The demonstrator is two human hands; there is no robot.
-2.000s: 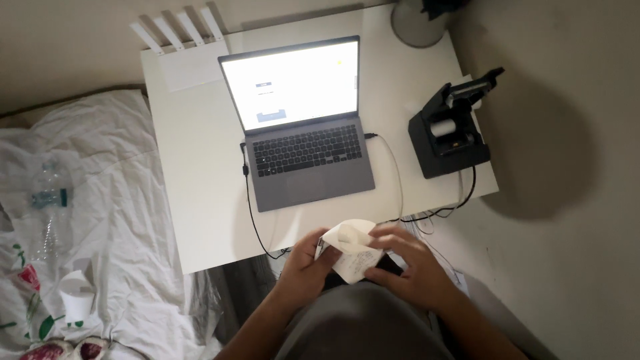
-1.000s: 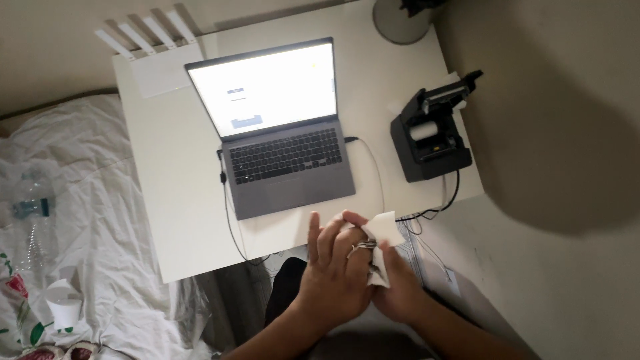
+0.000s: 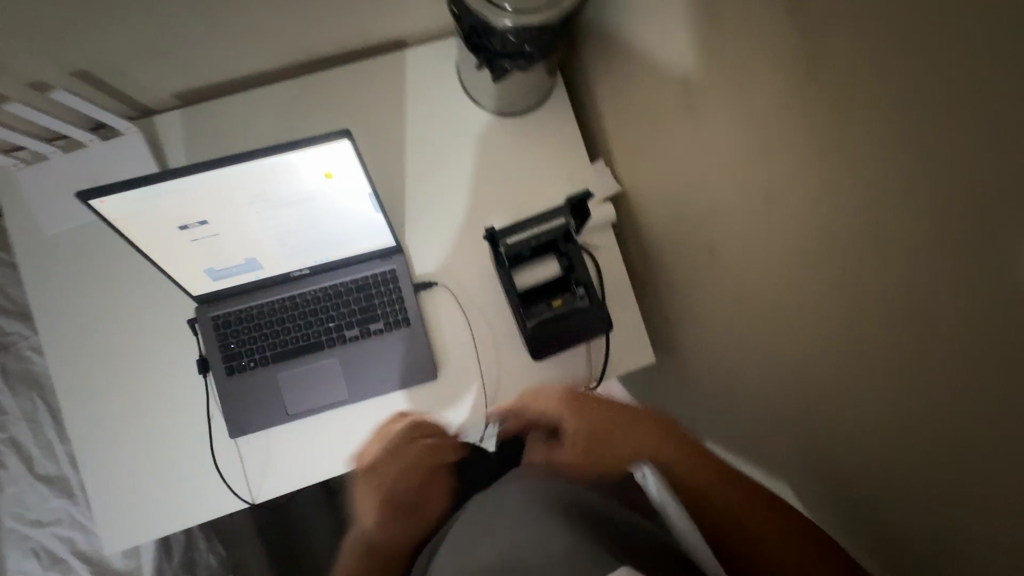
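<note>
My left hand, blurred, is low in the middle of the view, over the front edge of the white table. Just right of it is my right hand, also blurred, its fingers bent towards the left. A pale scrap, seemingly paper, shows between the two hands; whether either one grips it is unclear. Beyond them stands an open grey laptop with its screen lit. To its right sits a black receipt printer, lid raised, with a white paper roll inside.
A bin-like container with a black bag stands at the back right. A white router with several antennas is at the back left. Cables run from both sides of the laptop and from the printer. A wall lies on the right, white bedding on the left.
My hands, together around white paper a second ago, are now apart, with only a small pale piece showing between them. The view has shifted, so the printer appears nearer the middle.
</note>
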